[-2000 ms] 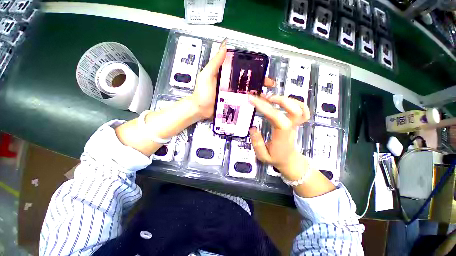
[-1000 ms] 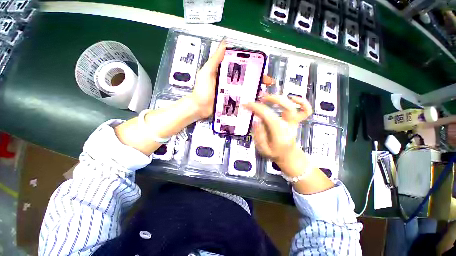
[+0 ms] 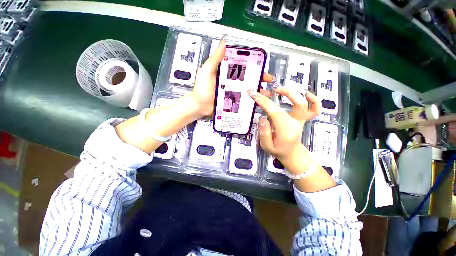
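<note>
My left hand (image 3: 206,85) holds a smartphone (image 3: 239,92) upright with a lit pink and white screen, its thumb along the left edge and fingertips showing at the right edge. My right hand (image 3: 287,117) is just right of the phone, fingers apart, the index fingertip at the screen's right part; it holds nothing. Under both hands lies a clear blister tray (image 3: 346,100) with two rows of white product units (image 3: 185,59), each with a dark oval and black print. The hands and phone hide the tray's middle.
A label roll (image 3: 111,75) stands left of the tray. Another filled tray (image 3: 316,20) lies on the green belt behind. A labelled white piece (image 3: 203,9) is at the top. At right are a dark object (image 3: 371,115), a cream-yellow bottle (image 3: 411,116) and a white cable (image 3: 370,192). Stacked trays are at far left (image 3: 12,25).
The phone's screen content has changed. My right hand has shifted slightly right, its fingers more spread. The filled tray on the belt has moved left.
</note>
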